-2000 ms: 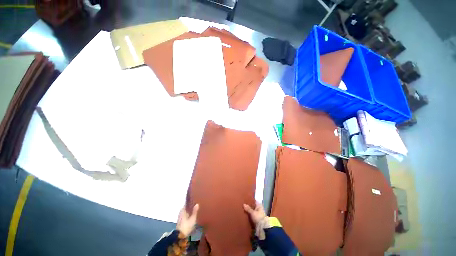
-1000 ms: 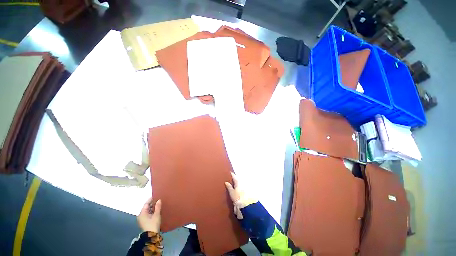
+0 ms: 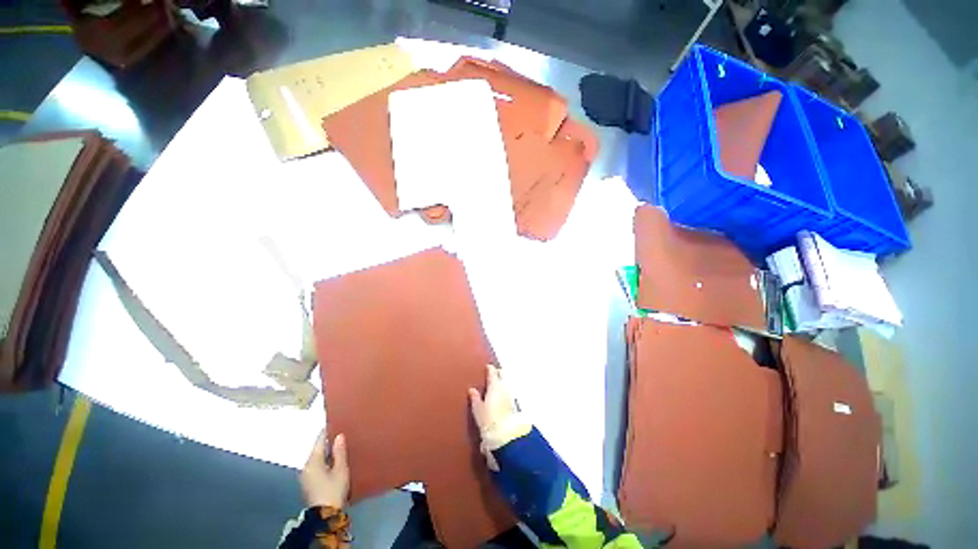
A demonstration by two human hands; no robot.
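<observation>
A large rust-brown cut panel (image 3: 397, 365) with a notched lower left corner lies in front of me on the white table cover, its lower end over the near edge. My left hand (image 3: 325, 472) grips its lower left edge, thumb on top. My right hand (image 3: 494, 407) is at its right edge, fingers on the top face. Whether it is one sheet or several is not clear. A tie strip (image 3: 193, 370) lies loose to the left.
A panel stack (image 3: 48, 247) stands at the far left. A loose panel pile (image 3: 547, 161) and yellow-tan board (image 3: 322, 97) lie at the far side. More stacks (image 3: 702, 429) are at the right, below blue bins (image 3: 740, 209) and folded white papers (image 3: 853, 284).
The held panel has moved left and turned from its place two seconds ago, with both hands on it. Since one second ago, my right hand has shifted slightly left along its edge.
</observation>
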